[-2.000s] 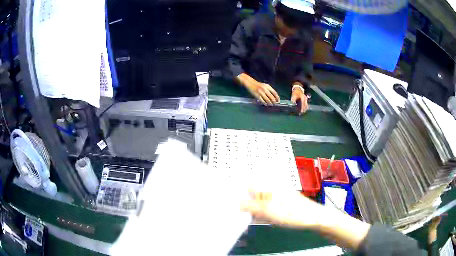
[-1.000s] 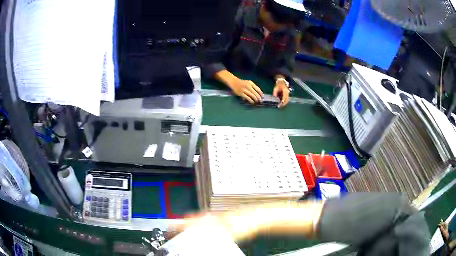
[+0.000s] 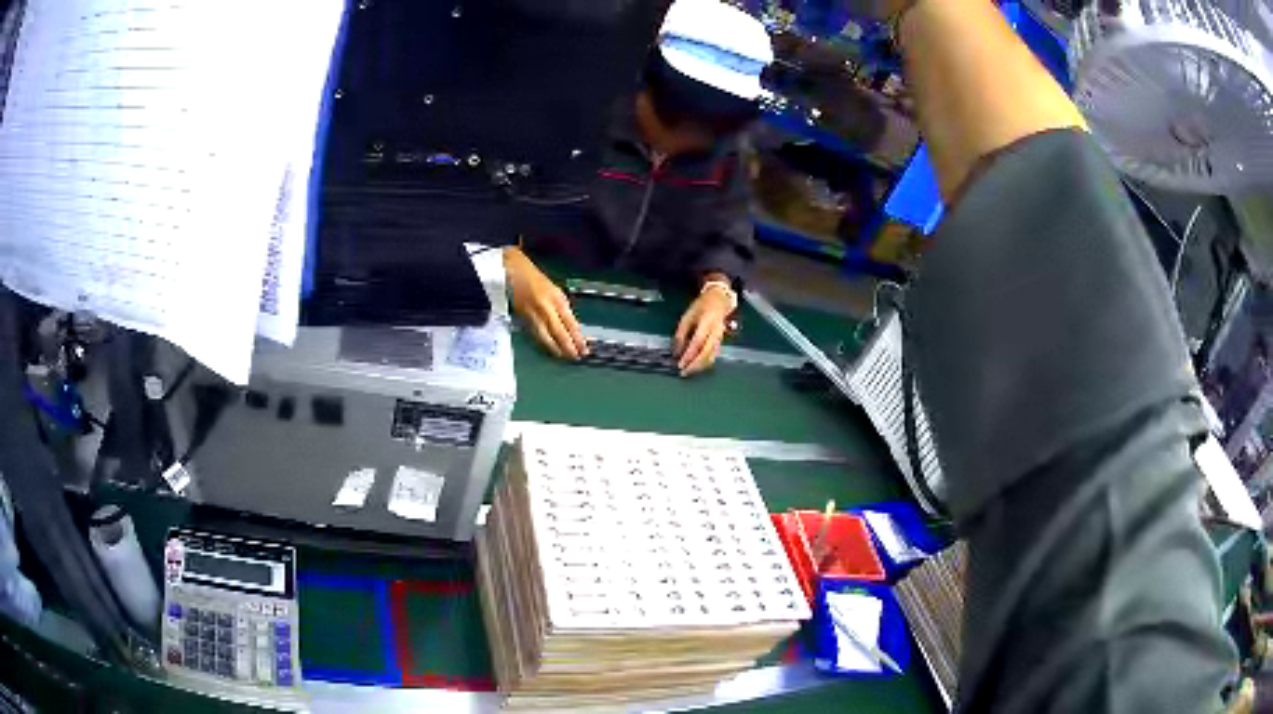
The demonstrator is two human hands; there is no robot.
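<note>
A tall stack of component sheets (image 3: 649,537) stands in front of me on the green bench. Its top face is white with rows of small dark marks, and its sides show grey-tan layers. My right forearm (image 3: 994,84) and dark sleeve rise across the right side of the view; the hand itself is cut off by the top edge, so its grip does not show. My left hand is out of the picture. A second stack of sheets (image 3: 935,600) is mostly hidden behind my sleeve.
A person opposite holds a dark strip fixture (image 3: 631,357) on the green belt; another strip (image 3: 614,290) lies beyond. A red bin (image 3: 845,547) and blue bin (image 3: 854,667) stand right of the stack. A calculator (image 3: 231,621), grey machine (image 3: 335,446) and hanging papers are left.
My right arm has swung from low over the bench up to the top right, and its hand has left the view. The loose white sheet has left the view. The camera view has shifted.
</note>
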